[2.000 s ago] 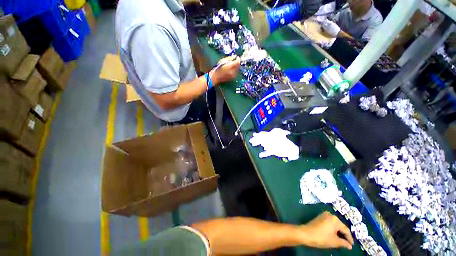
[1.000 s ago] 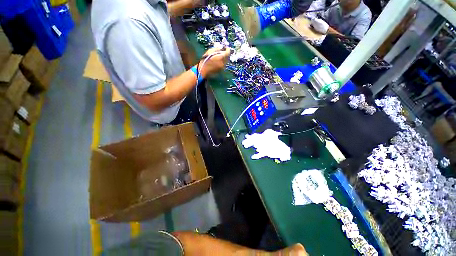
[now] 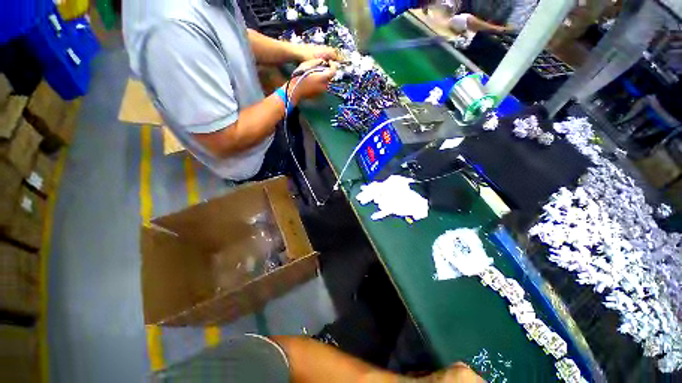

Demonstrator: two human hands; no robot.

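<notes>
Small white moulded parts (image 3: pixel 525 313) lie in a row on the green mat (image 3: pixel 419 262), along the blue edge rail (image 3: pixel 535 273). A clear plastic bag (image 3: pixel 459 253) touches the far end of the row. A large heap of white parts (image 3: pixel 598 254) lies on the black belt. Tiny silver screws (image 3: pixel 490 365) are scattered on the mat near the bottom edge. My left hand (image 3: pixel 458 373) is beside the screws, mostly cut off by the bottom edge; its fingers cannot be made out. My right hand is out of the picture.
A neighbour (image 3: pixel 202 82) handles a white cable at the bench. A soldering station (image 3: pixel 381 146), white gloves or cloth (image 3: pixel 394 197) and a wire reel (image 3: pixel 471 97) stand on the bench. An open cardboard box (image 3: pixel 224 258) is on the floor; cartons (image 3: pixel 22 224) are at far left.
My left hand has moved from beside the row of parts down to the bottom edge. The view has shifted, and the scattered screws now show. The neighbour's hands have come together.
</notes>
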